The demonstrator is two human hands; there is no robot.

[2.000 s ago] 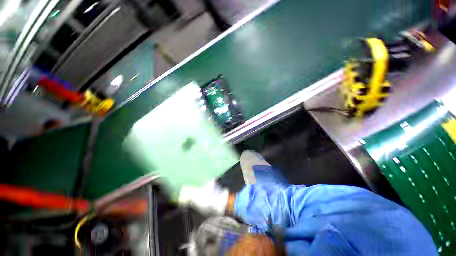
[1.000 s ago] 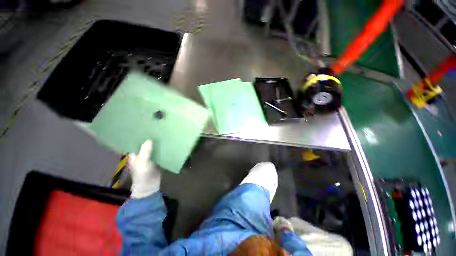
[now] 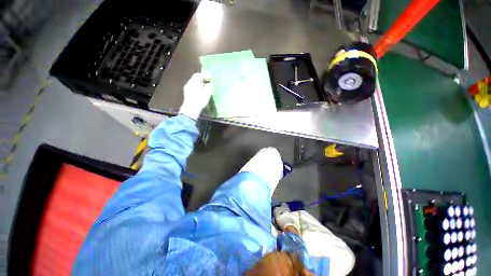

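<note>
Pale green cover plates (image 3: 242,89) lie overlapping on the steel bench, their edges slightly offset. My left hand (image 3: 196,96), in a white glove, is at the left edge of the plates with its fingers curled and gripping the edge. My right hand (image 3: 288,216), gloved, is low by my lap, partly covered by the sleeve; its fingers are unclear. A shallow black parts tray (image 3: 309,97) with slim metal pieces lies just right of the plates.
A black reel-like device (image 3: 351,75) with a yellow band stands at the bench corner. A black tote (image 3: 70,75) is at upper left, a red-lined tote (image 3: 75,215) at lower left. A carrier with a capacitor board (image 3: 452,237) sits on the green conveyor (image 3: 425,140).
The cover plate in my left hand has moved from the air over the black tote onto the plates on the bench. The view has shifted, and the carrier shows more fully.
</note>
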